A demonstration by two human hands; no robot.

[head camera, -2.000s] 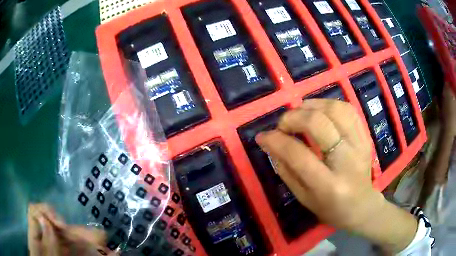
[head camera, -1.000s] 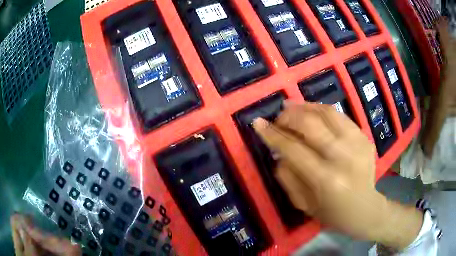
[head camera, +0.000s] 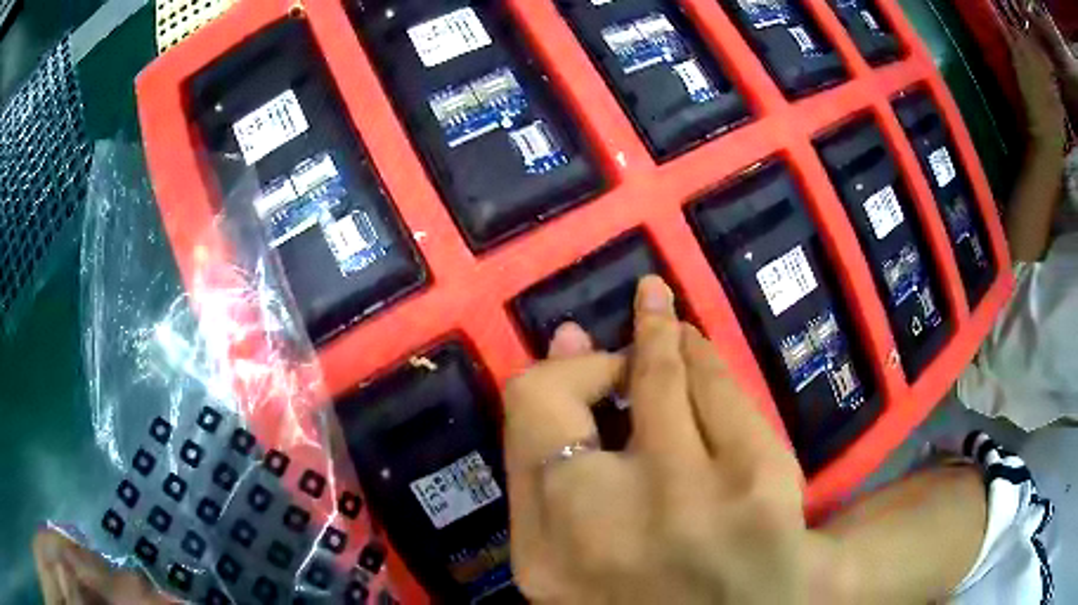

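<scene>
My right hand (head camera: pixel 662 461) is over a black phone (head camera: pixel 591 290) in the near row of the red foam tray (head camera: pixel 638 189). The index fingertip touches the phone's upper part; the thumb tip is apart from it, with nothing visible between them. The hand hides the phone's lower part. My left hand (head camera: pixel 89 573), cut off at the bottom left, holds the edge of a clear sheet of black square gaskets (head camera: pixel 236 496). The sheet's glossy film lies over the tray's left edge.
More phones with white labels, such as one at the right (head camera: pixel 786 278), fill other pockets. A second dotted sheet (head camera: pixel 41 177) lies far left on the green bench. A cream dotted sheet (head camera: pixel 189 18) is beyond the tray. Another person's arm (head camera: pixel 1040 142) shows at right.
My right hand has moved left and down, and its index finger and thumb have spread apart. The neighbouring phone to the right is uncovered. The tray and clear sheet have shifted left in view.
</scene>
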